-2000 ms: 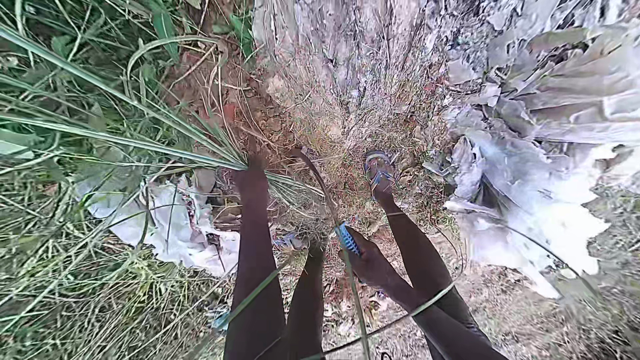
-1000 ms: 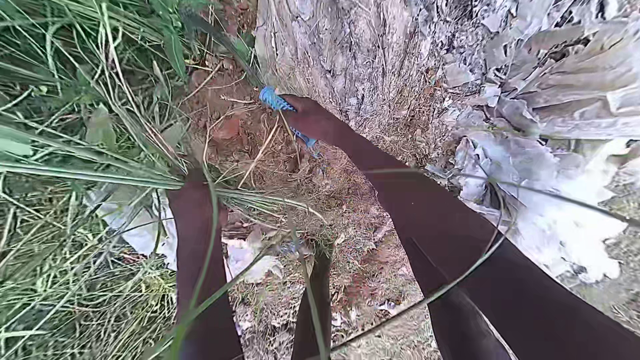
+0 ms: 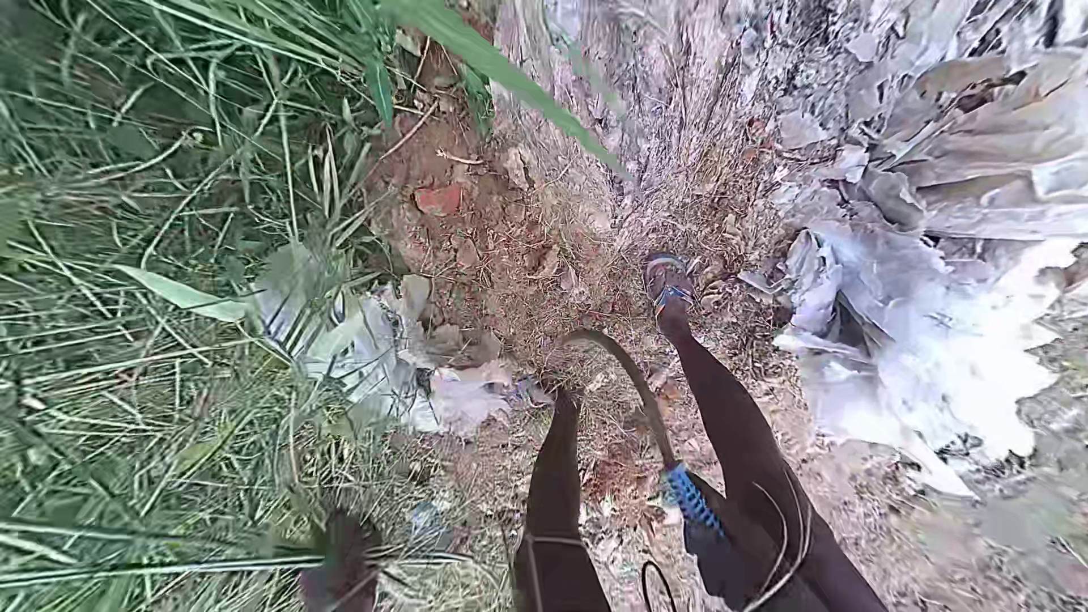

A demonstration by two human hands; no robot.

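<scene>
My right hand [image 3: 714, 535], low and right of the middle, is closed around the blue wrapped handle of a sickle [image 3: 642, 391]. The curved blade points up and bends to the left, over the ground between my legs. At the bottom left, my left hand [image 3: 342, 552] is blurred and closed on a bundle of long green grass [image 3: 170, 568], whose blades stretch out to the left and whose short ends show on the right. A loose green blade [image 3: 518, 81] hangs near the camera at the top.
Dense green grass [image 3: 170, 357] covers the left side. Crumpled pale sheeting [image 3: 374, 365] lies at its edge, and more sheeting [image 3: 918, 340] is heaped on the right. A reddish stone [image 3: 439, 200] lies on bare soil. My sandalled foot [image 3: 667, 280] stands right of centre.
My left hand has moved down and toward the bottom left with the grass. My right hand reached up to the soil one second ago and is now back low by my leg with the sickle.
</scene>
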